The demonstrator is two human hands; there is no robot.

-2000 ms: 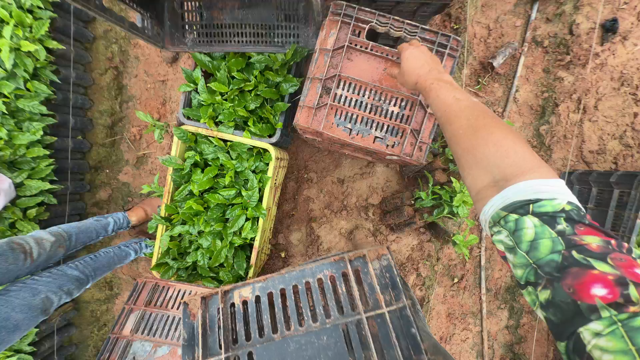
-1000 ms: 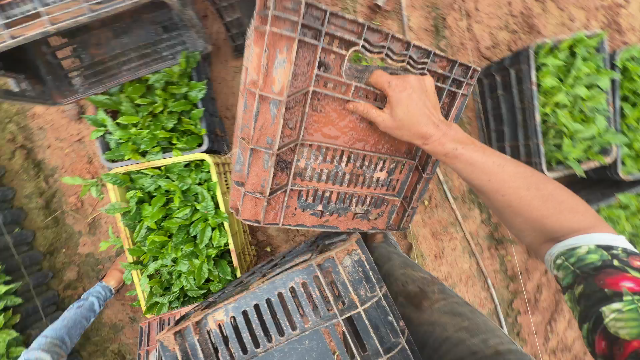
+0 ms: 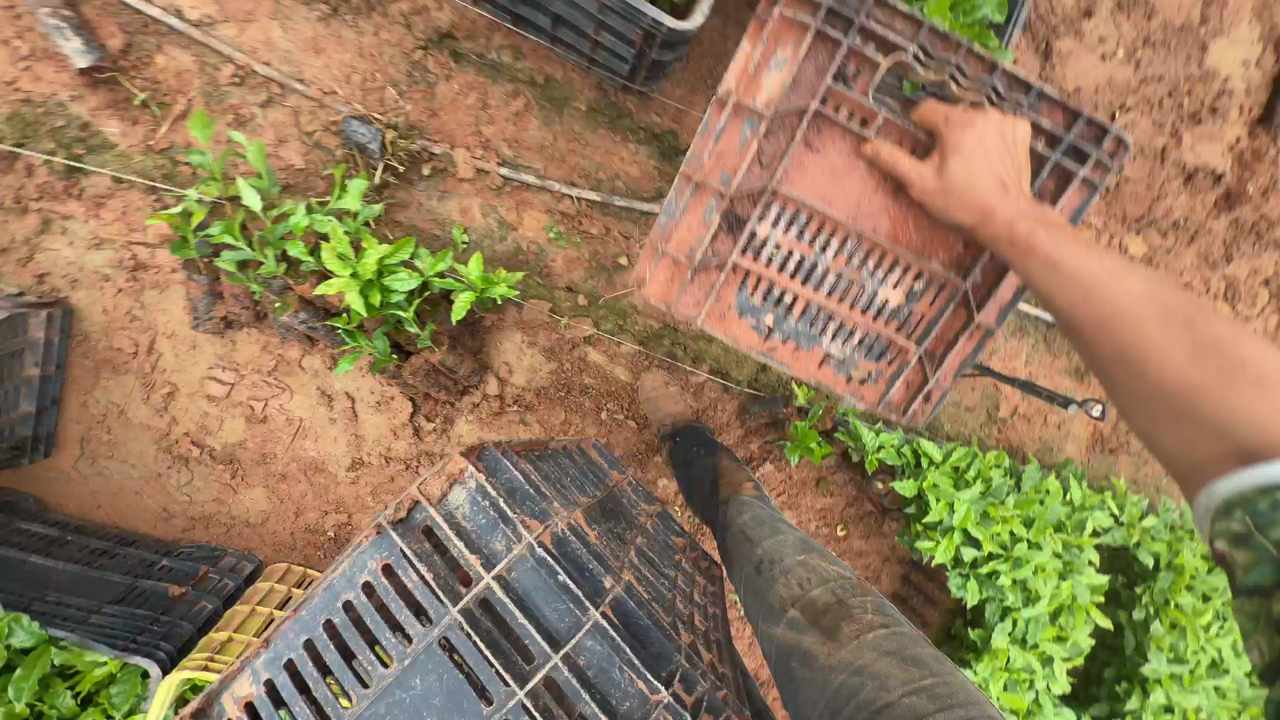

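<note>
My right hand point(image 3: 965, 165) grips a muddy reddish plastic crate point(image 3: 850, 220) by the handle slot in its wall, fingers hooked through the opening. That crate hangs tilted above the soil at the upper right. A dark, mud-smeared plastic crate point(image 3: 500, 600) fills the lower middle, close to me; whether my left hand holds it is hidden, since that hand is out of the picture. Between and left of the two crates, a small cluster of green seedlings point(image 3: 340, 250) stands on the ground.
Dense seedlings point(image 3: 1050, 570) grow at the lower right beside my leg point(image 3: 830, 600). A yellow crate point(image 3: 245, 620) and black crates point(image 3: 100, 570) sit at the lower left, another black crate point(image 3: 600, 35) at the top. A thin string point(image 3: 640, 350) crosses the reddish soil.
The view has swung strongly. My right hand has kept hold of the reddish crate, carrying it away from the filled yellow crate it was near before.
</note>
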